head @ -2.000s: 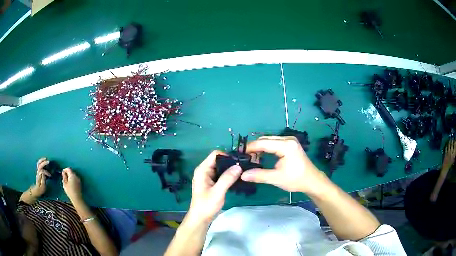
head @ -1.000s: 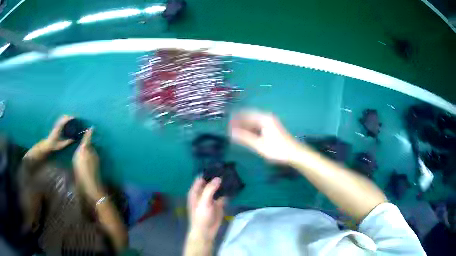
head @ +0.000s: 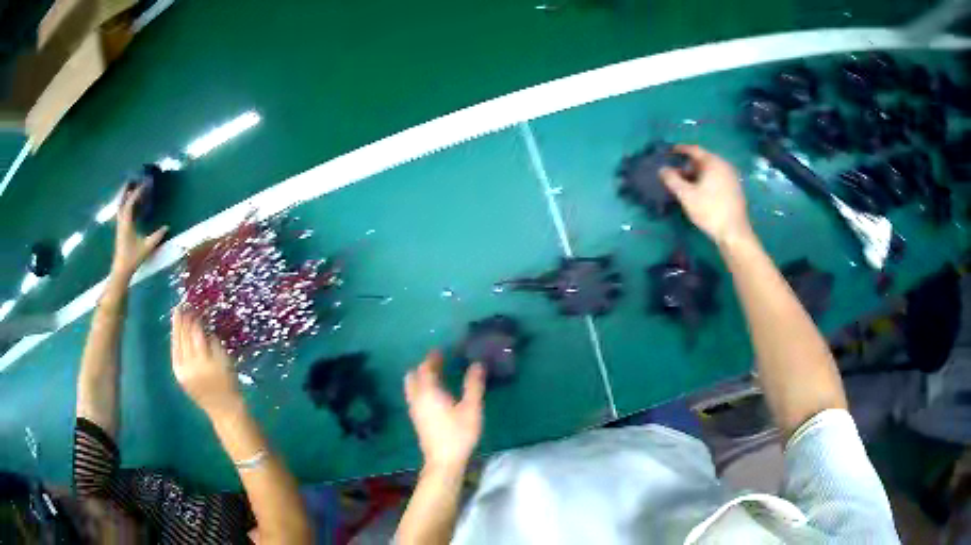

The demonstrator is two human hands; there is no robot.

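My right hand (head: pixel 708 194) is at the right of the worktop, with its fingers on a black module (head: pixel 648 179). My left hand (head: pixel 443 415) is near the front edge, fingers apart and palm empty, just below another black module (head: pixel 496 349) that lies on the green surface. A third module with a thin dark stem (head: pixel 585 286) lies between my hands, over the white line. Another module (head: pixel 683 288) lies below my right hand, and one more (head: pixel 806 285) is partly behind my forearm. The picture is slightly blurred.
A tangled red heap of leads with white dots (head: pixel 256 290) lies left, with a neighbour's hand (head: pixel 204 367) at it. The neighbour's other hand touches a module beyond the white edge. Dark parts (head: pixel 341 392) lie front left. A white-ended brush (head: pixel 868 232) lies by crowded modules (head: pixel 878 128).
The view has swung. My left hand has let go of its module. My right hand has moved right to a module. The neighbour's hands have moved to the heap and beyond the white edge.
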